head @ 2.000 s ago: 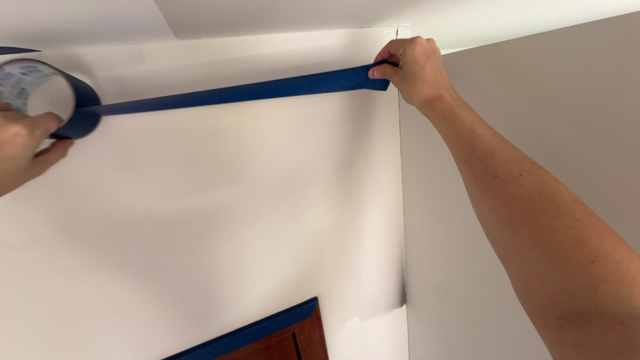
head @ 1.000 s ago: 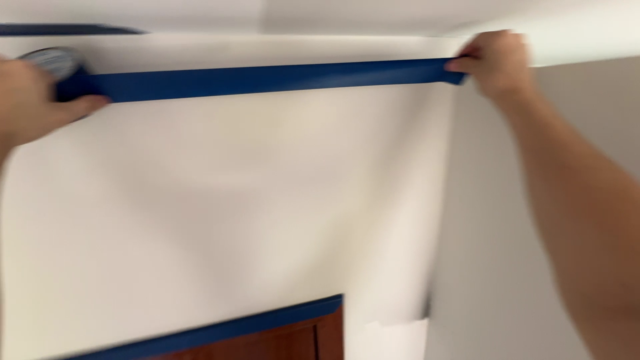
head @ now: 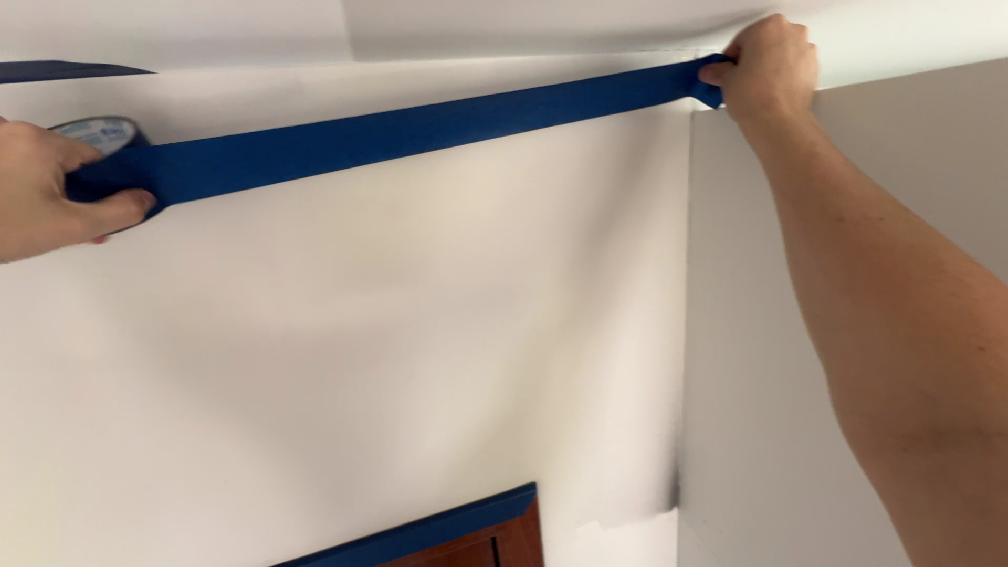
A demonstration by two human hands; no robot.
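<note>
My left hand grips a roll of blue painter's tape at the left edge, thumb on the tape where it leaves the roll. From there a strip of blue tape stretches, slanting up to the right, to my right hand. That hand pinches the strip's free end by the upper corner of the room, and the end is bent over below the fingertips. The strip runs in front of the white wall, just under the ceiling; whether any of it touches the wall cannot be told.
Another piece of blue tape lies along the top of the wall at left. Below is a reddish-brown wooden frame with blue tape along its top edge. A grey side wall meets the white one at right, under the ceiling.
The strip between my hands shows its broad face more than two seconds ago, when it was twisted narrow near the roll. Both hands keep their hold.
</note>
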